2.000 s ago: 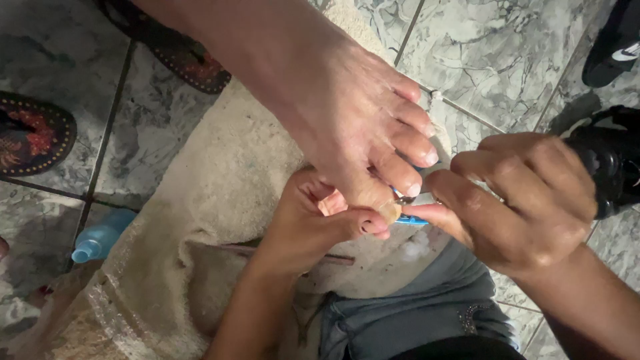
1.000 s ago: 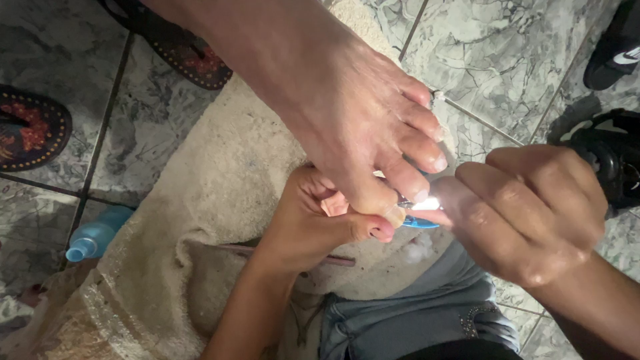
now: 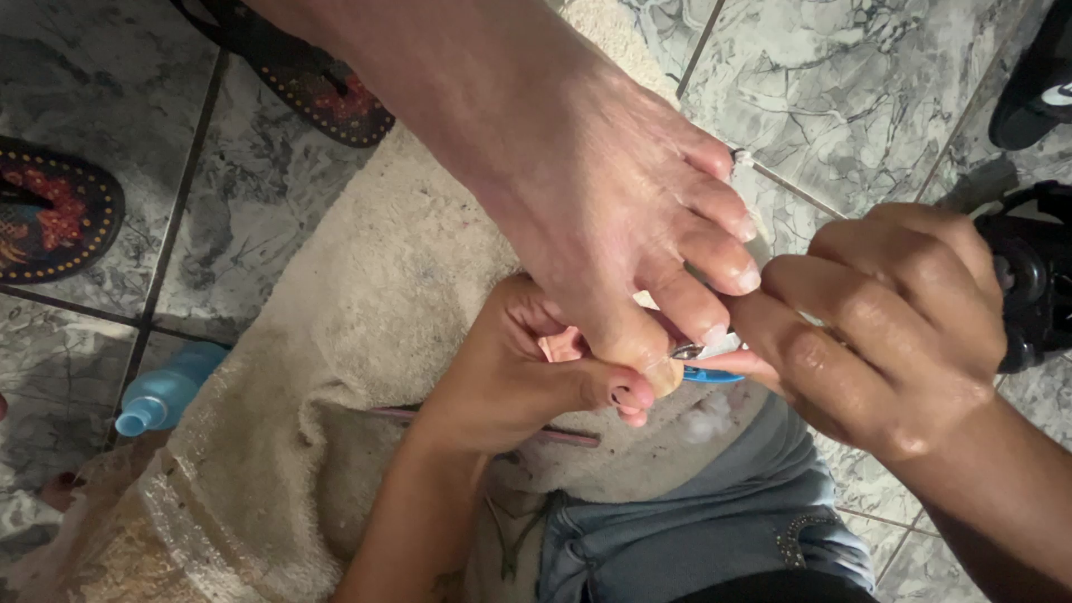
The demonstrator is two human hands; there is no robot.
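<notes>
Another person's bare foot (image 3: 578, 167) reaches in from the top, over a beige towel (image 3: 377, 276). My left hand (image 3: 528, 377) grips its big toe (image 3: 641, 343), with the thumb along the toe's near side. My right hand (image 3: 879, 327) is closed around a small metal-tipped tool (image 3: 688, 352), whose tip meets the big toe by the nail edge, beside the second toe. Most of the tool is hidden by my fingers, so its kind is unclear. A blue plastic object (image 3: 712, 374) shows just below the tool.
On the towel lie a thin pinkish stick (image 3: 569, 437) and a tuft of white cotton (image 3: 708, 419). A light blue bottle (image 3: 172, 389) lies at the left. Flip-flops (image 3: 59, 213) are on the marbled tile floor at upper left, black footwear (image 3: 1034, 84) at the right.
My right hand has shifted slightly, and the bright glare at the tool one second ago has faded. My left hand keeps its hold on the big toe.
</notes>
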